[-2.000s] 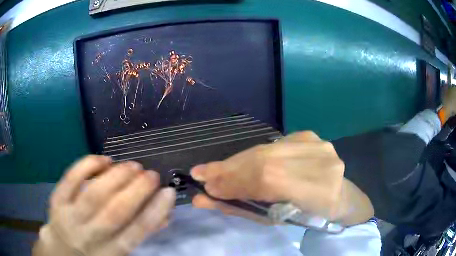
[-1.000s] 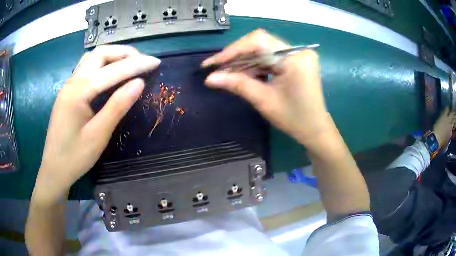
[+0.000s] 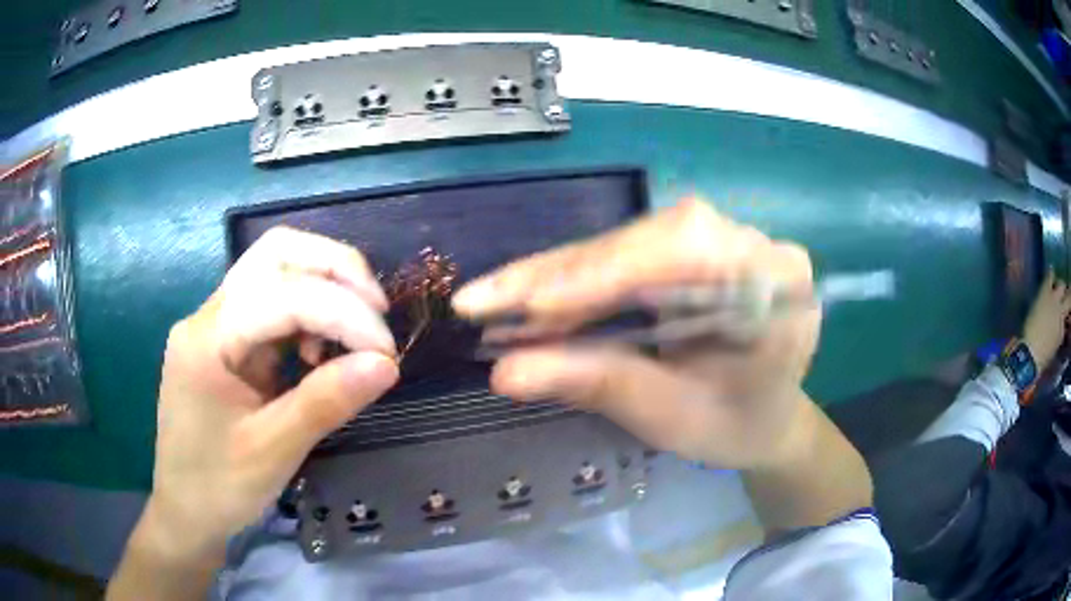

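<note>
My left hand (image 3: 288,352) is over the left part of the black tray (image 3: 611,200), thumb and forefinger together beside the heap of copper coils (image 3: 432,276). A thin copper strand shows at its fingertips; whether it is pinched is unclear. My right hand (image 3: 669,335), blurred, holds the tweezers (image 3: 752,303) over the tray, right of the heap. The tweezer tips are too blurred to tell if they hold anything. The grey metal fixture (image 3: 476,517) lies at the tray's near edge, its four nests facing up. The second nest from the left looks copper-tinted.
A similar fixture (image 3: 411,112) lies behind the tray, and others stand farther back. A clear pack with copper rows (image 3: 35,294) is at the left. At the right, another person's hand (image 3: 1045,317) with a watch is near another black tray (image 3: 1012,252).
The view has shifted, showing more of the bench behind the tray. My left hand has come down to the heap with fingertips together. My right hand with the tweezers has moved lower and nearer the heap.
</note>
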